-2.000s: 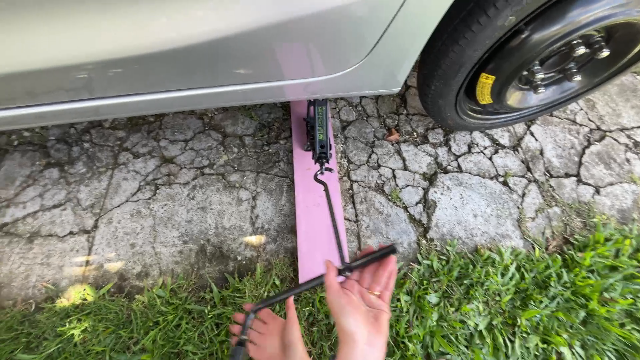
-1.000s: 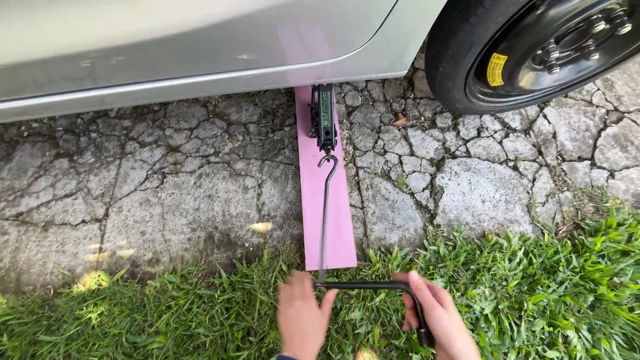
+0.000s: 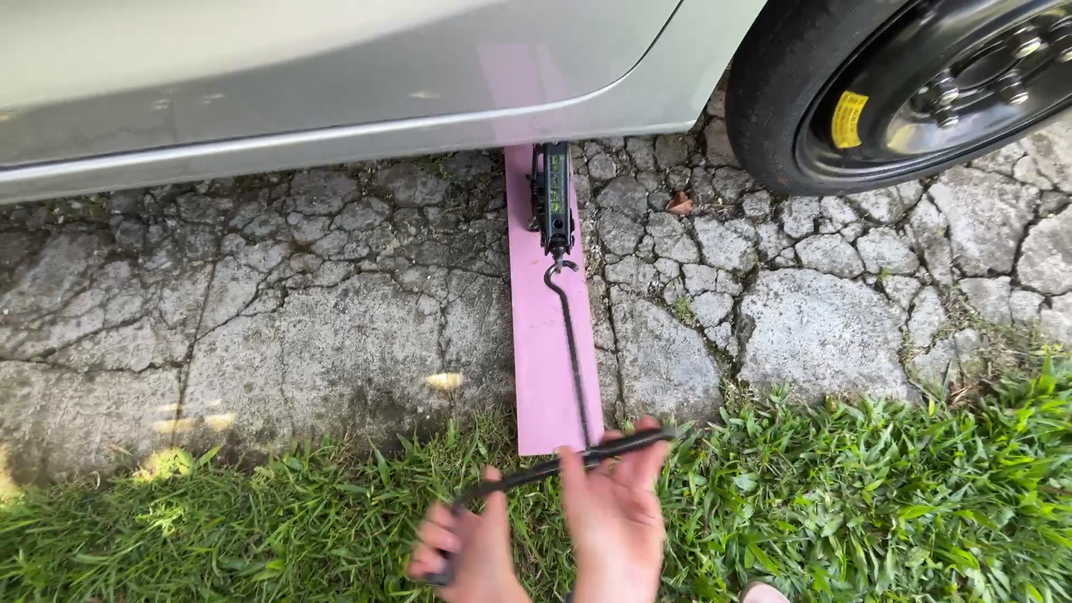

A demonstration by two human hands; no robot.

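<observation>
A black scissor jack (image 3: 554, 197) stands under the car's sill on a pink board (image 3: 548, 352). A dark hooked rod (image 3: 572, 343) links the jack's near end to a black bent metal bar (image 3: 536, 473), which lies crosswise at the rod's near end. My left hand (image 3: 473, 544) is curled round the bar's bent left end. My right hand (image 3: 615, 511) holds the bar near its straight right end, beside the rod, with thumb and fingers about it. Both hands are slightly blurred, and the exact joint of rod and bar is partly hidden.
The silver car's lower body (image 3: 335, 92) spans the top. A wheel with a black steel rim (image 3: 888, 92) and a yellow label is at upper right. Cracked concrete (image 3: 335, 335) lies under the car, with grass (image 3: 837, 502) along the near side. A shoe tip (image 3: 764, 593) shows at the bottom.
The bar has turned about the rod's end: its bent end was at my right hand one second ago and is now at my left. Both hands have shifted with it.
</observation>
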